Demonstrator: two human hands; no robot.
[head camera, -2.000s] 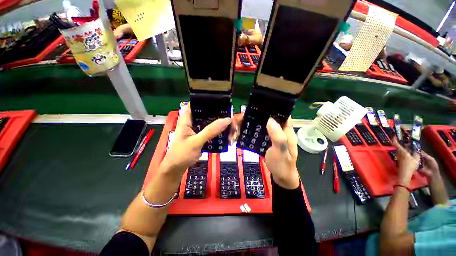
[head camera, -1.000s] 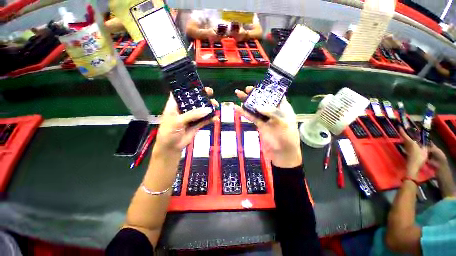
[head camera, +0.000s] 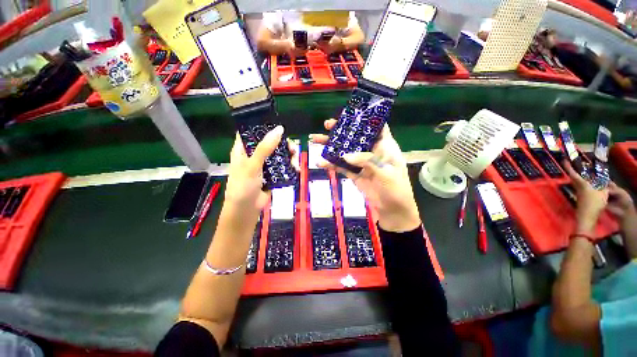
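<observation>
My left hand (head camera: 246, 174) holds an open flip phone (head camera: 234, 66), its display lit white with small dark marks and my thumb on its keypad. My right hand (head camera: 386, 178) holds a second open flip phone (head camera: 397, 47), tilted to the right, its display lit pale and its keypad showing. Both phones are raised above the red tray (head camera: 314, 282). Several open flip phones lie in the slots of the tray's near row, such as one phone (head camera: 325, 240) with a lit display. My hands and the held phones hide part of the far row.
A smartphone (head camera: 187, 197) and red pens (head camera: 204, 209) lie left of the tray. A cream desk fan (head camera: 469, 150) and more red pens stand right. A pen cup (head camera: 120, 78) hangs on a grey post (head camera: 176, 132). A person in teal works at the right; another sits across.
Both phones were dark at first and now have lit displays. Since a second ago, my left thumb has moved up the keypad, and the right phone has risen and moved slightly left.
</observation>
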